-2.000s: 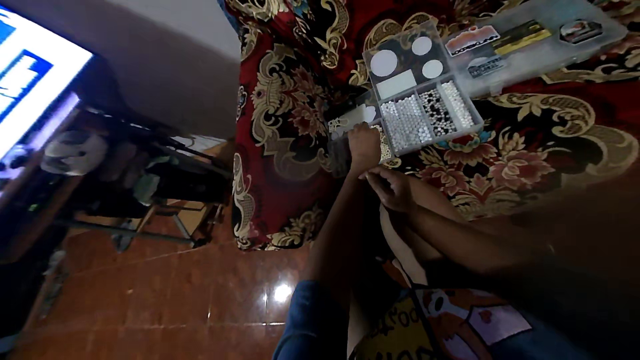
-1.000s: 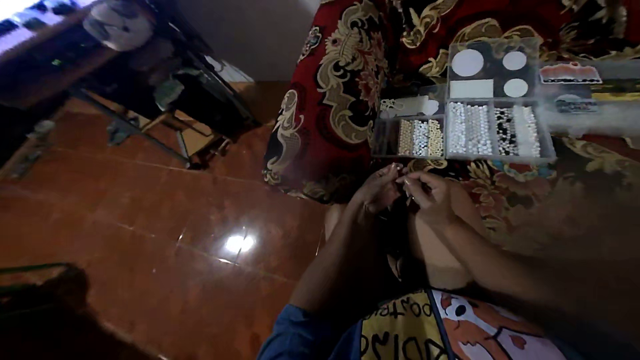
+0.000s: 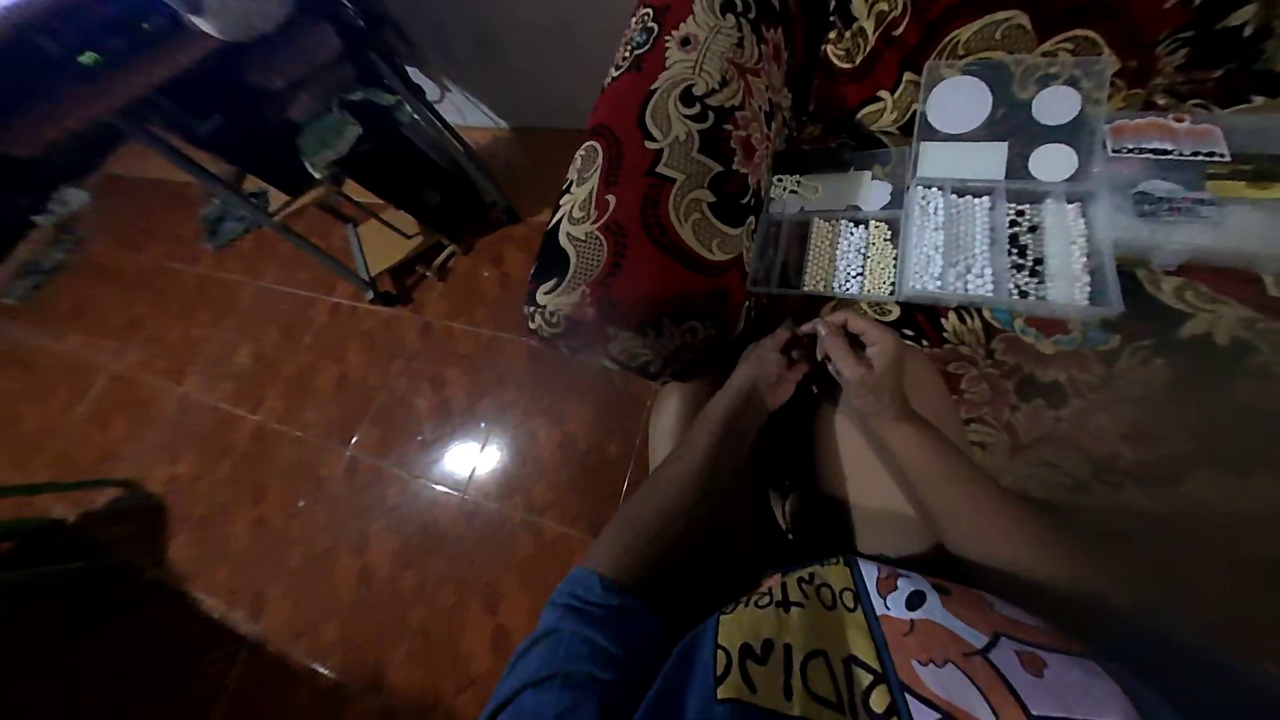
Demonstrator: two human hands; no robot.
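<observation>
My left hand (image 3: pixel 775 370) and my right hand (image 3: pixel 862 362) meet fingertip to fingertip above my lap. A tiny pale item seems to sit between the fingertips, too small to name. Just beyond them, a clear plastic bead box (image 3: pixel 1110 290) lies open on the patterned sofa, with white, clear and black-and-white beads in its compartments and white round stickers on its lid. Against its left side is a smaller clear box (image 3: pixel 765 270) with tan, silvery and cream beads (image 3: pixel 880 258), and a pale card under its lid.
A clear plastic case (image 3: pixel 1240 235) with printed labels lies on the sofa at the right. The red floral sofa arm (image 3: pixel 690 200) rises left of the boxes. Glossy tiled floor (image 3: pixel 300 420) stretches to the left, where a metal-legged stand (image 3: pixel 250 220) holds dark items.
Two seconds ago my left hand was up by the smaller bead box; it has come back to meet my right hand above my lap. The view has shifted.
</observation>
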